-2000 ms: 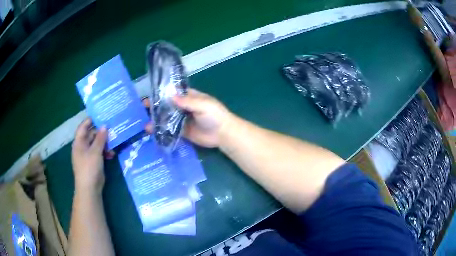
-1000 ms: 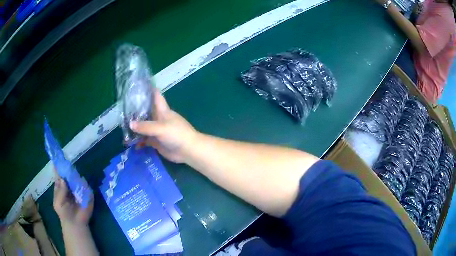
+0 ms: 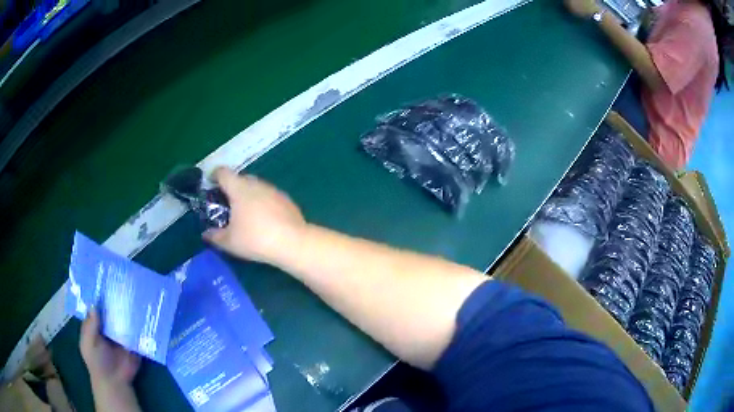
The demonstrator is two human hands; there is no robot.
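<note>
My right hand (image 3: 256, 217) holds a black bundle in clear plastic (image 3: 197, 193) over the pale rail at centre left. The bundle is seen foreshortened and partly hidden by my fingers. My left hand (image 3: 109, 354) holds a blue leaflet (image 3: 125, 298) with white print at the lower left, tilted. Beside it, a fanned stack of blue leaflets (image 3: 213, 342) lies on the green bench. A pile of bagged black bundles (image 3: 443, 149) lies farther right on the bench.
An open brown carton (image 3: 591, 310) packed with rows of black bagged bundles stands at right. Another person in a pink top (image 3: 680, 72) is at upper right. A worn white rail (image 3: 322, 100) runs beside the green belt (image 3: 201, 88). Torn brown cardboard (image 3: 34, 390) is at lower left.
My right hand has kept the bundle, which was upright and now tips down near the rail. My left hand moved down and left with its leaflet, then turned it print side to view. The camera view shifted.
</note>
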